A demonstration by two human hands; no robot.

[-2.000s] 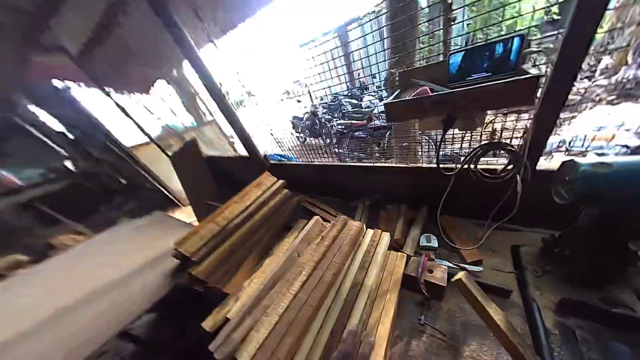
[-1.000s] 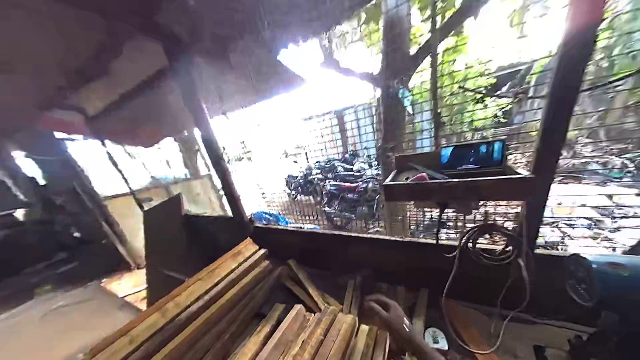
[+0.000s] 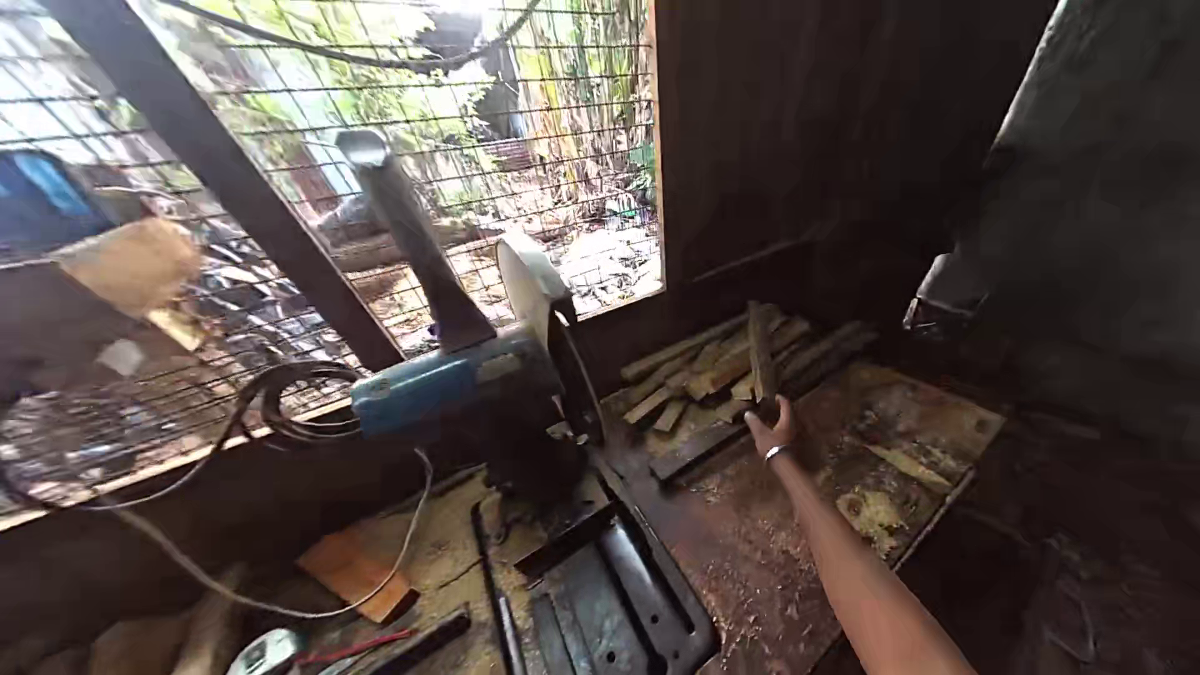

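Observation:
My right hand [image 3: 772, 429], with a light band at the wrist, reaches over the workbench from the lower right. Its thumb and fingers are around the near end of a wooden stick [image 3: 760, 352], which points away over a pile of short wood offcuts [image 3: 675, 386]. A dark flat bar [image 3: 696, 454] lies just left of the hand. Left of the pile stands a blue chop saw [image 3: 459, 380] with a raised handle, a pale blade guard [image 3: 527, 277] and a dark metal base [image 3: 619, 600]. My left hand is out of view.
A wire mesh window with a slanting post [image 3: 234, 178] is behind the saw. Coiled cable [image 3: 305, 398] hangs left of it. An orange-brown wood piece [image 3: 356, 574] and a tape measure [image 3: 267, 653] lie at the lower left. Sawdust covers the bench [image 3: 750, 553].
The view has swung far to the right, from the stacked wood strips to the saw and offcuts. A hand was over the strips one second ago; now my right hand is at the offcut pile.

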